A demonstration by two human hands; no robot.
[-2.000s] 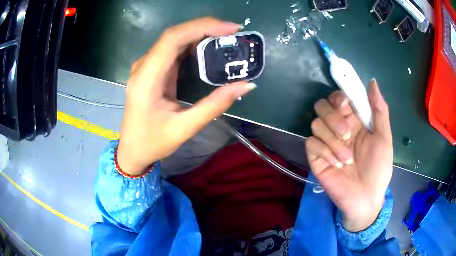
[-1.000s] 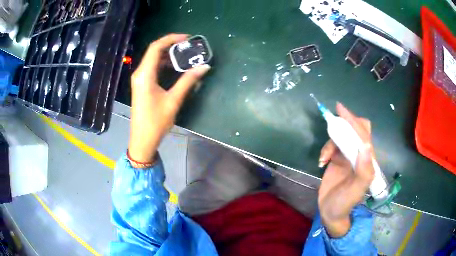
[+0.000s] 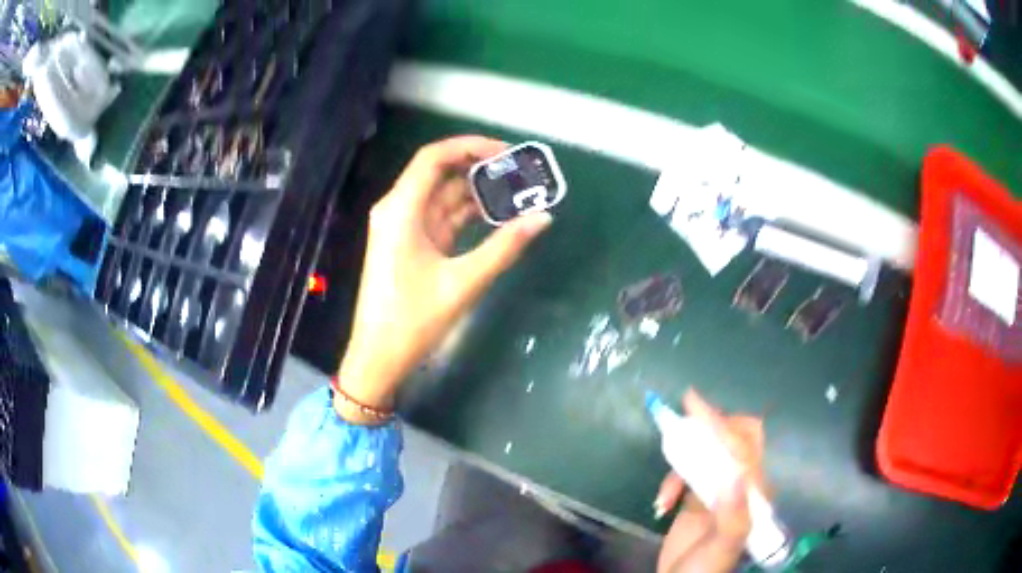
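My left hand (image 3: 431, 263) holds a small black housing (image 3: 516, 188) with a pale rim between thumb and fingers, above the bench. Its open side faces me and shows white shapes inside. My right hand (image 3: 723, 487) holds a white dispensing syringe (image 3: 708, 461) like a pen at the lower right. Its blue tip points up and left toward whitish glue residue (image 3: 603, 347) on the green bench, apart from the housing. The green cap at the rear is partly visible. The image is somewhat blurred.
A black blister tray (image 3: 191, 257) stands at left. Several dark housings (image 3: 650, 300) lie on the bench. Behind them are a white wipe (image 3: 708, 190) and a spare syringe (image 3: 813, 254). A red tray (image 3: 913, 414) is at right. A blue sleeve (image 3: 43, 213) of another person shows far left.
The view has shifted, showing more of the bench's far side and the pale rail. Both hands appear lower and closer together, still holding the housing and syringe.
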